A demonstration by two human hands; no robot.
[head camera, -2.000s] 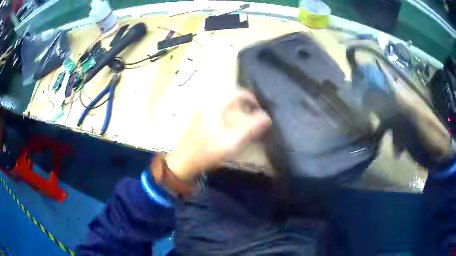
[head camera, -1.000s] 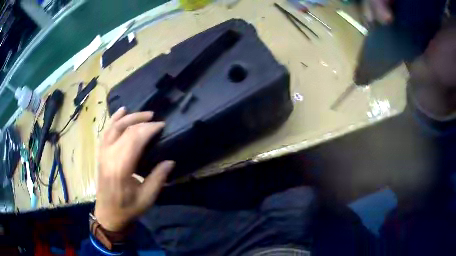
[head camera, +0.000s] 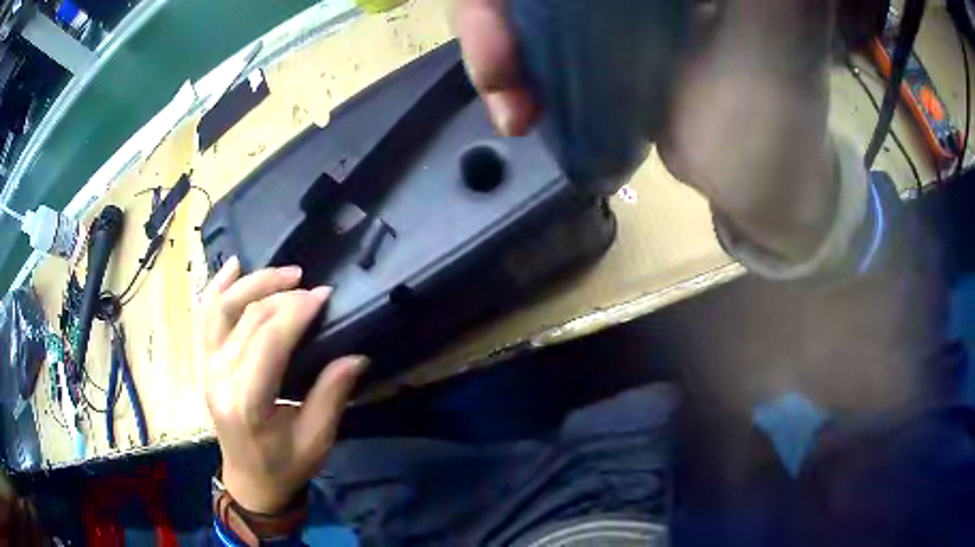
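The black speaker cabinet (head camera: 428,230) lies on the worn tan bench, its long recessed slot and round hole facing up. My left hand (head camera: 262,363) rests on its near left corner, fingers on the top face and thumb at the near side. My right hand (head camera: 684,96) is blurred and close to the camera, above the cabinet's right end. It is closed around the thick dark blue body of a tool, likely the electric screwdriver (head camera: 599,86). The tool hides the cabinet's far right corner. No shaft or tip of the tool can be made out.
On the left lie blue-handled pliers (head camera: 124,390), a black microphone-like stick (head camera: 96,267), a board tangle (head camera: 64,369) and a white bottle (head camera: 48,230). A black plate (head camera: 232,110) lies behind the cabinet. An orange-edged device (head camera: 919,102) and cables are at the far right. The green conveyor curves behind.
My right hand has brought the blue tool in from the right to over the cabinet's right end. The cabinet, earlier tilted, now lies flat. My left hand stays at its near left corner.
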